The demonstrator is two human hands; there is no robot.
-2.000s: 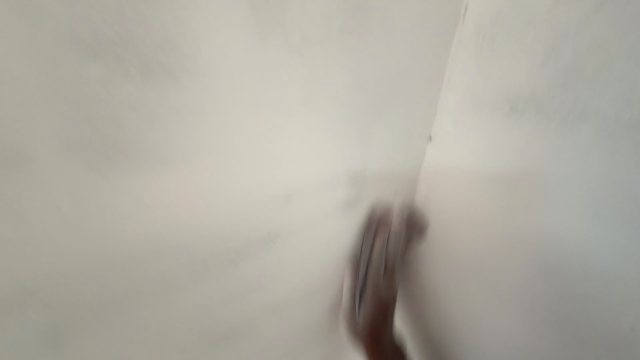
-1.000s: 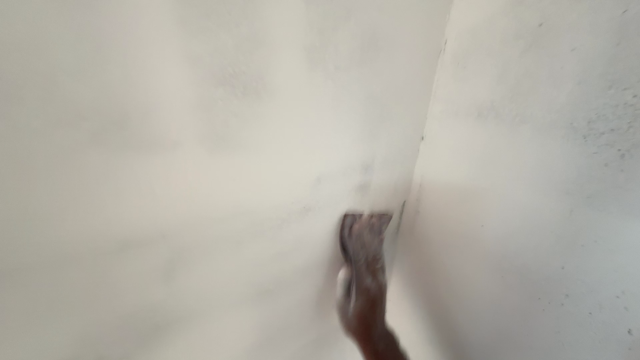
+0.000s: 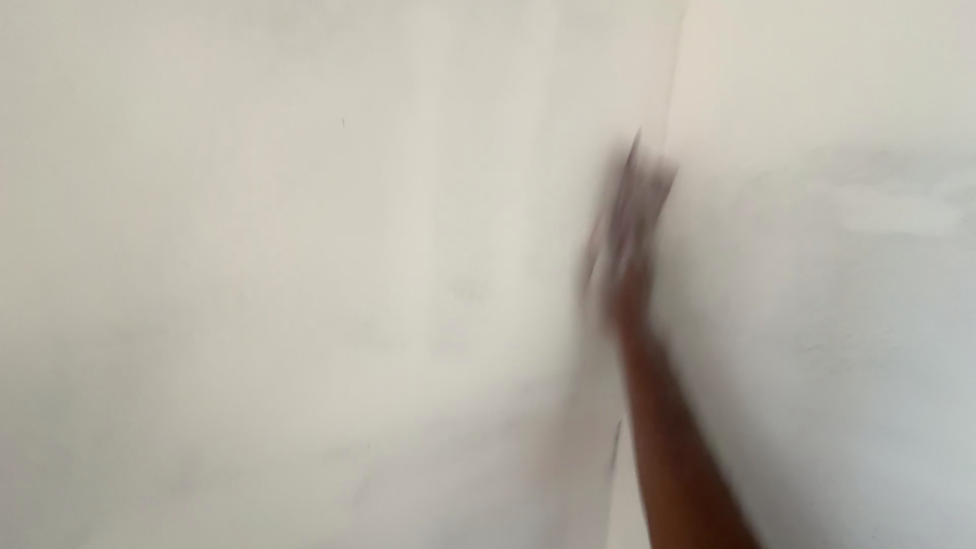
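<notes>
My right hand [image 3: 631, 236] reaches up to the white wall [image 3: 343, 229], close beside the inside corner [image 3: 672, 84]. It is pressed around a thin, dark, flat sheet [image 3: 663, 187], perhaps sandpaper, whose edges stick out past the fingers. Motion blur hides the fingers and the exact kind of sheet. A pale strip of dust or light shows along the hand's left side. My left hand is outside the picture.
A second white wall [image 3: 854, 305] meets the first at the corner and carries a brighter patch [image 3: 896, 210]. A short dark crack or mark [image 3: 615, 450] lies low along the corner, left of my forearm.
My right hand has moved up along the corner, and more of the forearm shows. The view has also shifted.
</notes>
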